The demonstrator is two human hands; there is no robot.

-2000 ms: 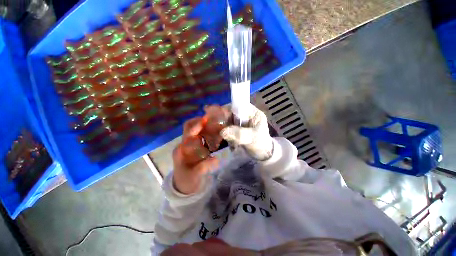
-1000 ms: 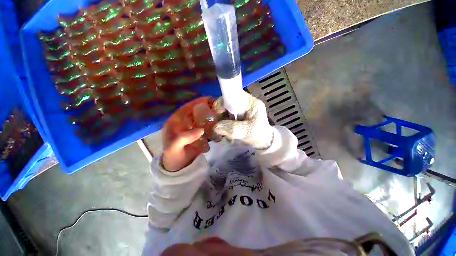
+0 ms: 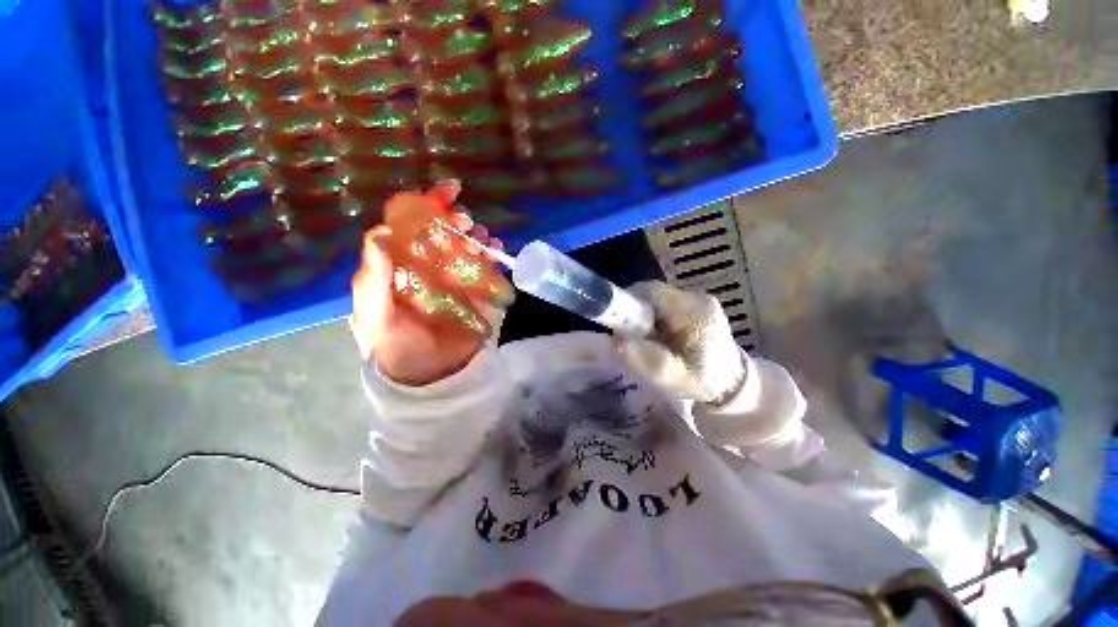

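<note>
My bare left hand [image 3: 411, 321] is palm up and holds a few amber-brown soft lure bodies [image 3: 439, 272] with green shine, in front of the main tray. My gloved right hand [image 3: 689, 341] holds a large clear syringe [image 3: 562, 279] by its plunger end, barrel pointing up and left. The syringe needle [image 3: 476, 244] reaches over the lure bodies at my left fingers; I cannot tell whether its tip is inside one. The blue main tray [image 3: 264, 333] holds overlapping rows of the same lure bodies, with a gap between the right column and the others.
A second blue tray [image 3: 76, 333] with darker pieces is at the left. The speckled bench [image 3: 969, 74] is at the upper right. A slotted drain grate [image 3: 707, 254] lies behind my right hand. A blue stool [image 3: 969, 423] stands at the right. A cable [image 3: 233, 459] runs over the floor.
The syringe has swung from pointing up to pointing left, its needle now over the lure bodies. My left hand has opened palm up and moved left. The view has shifted over the tray.
</note>
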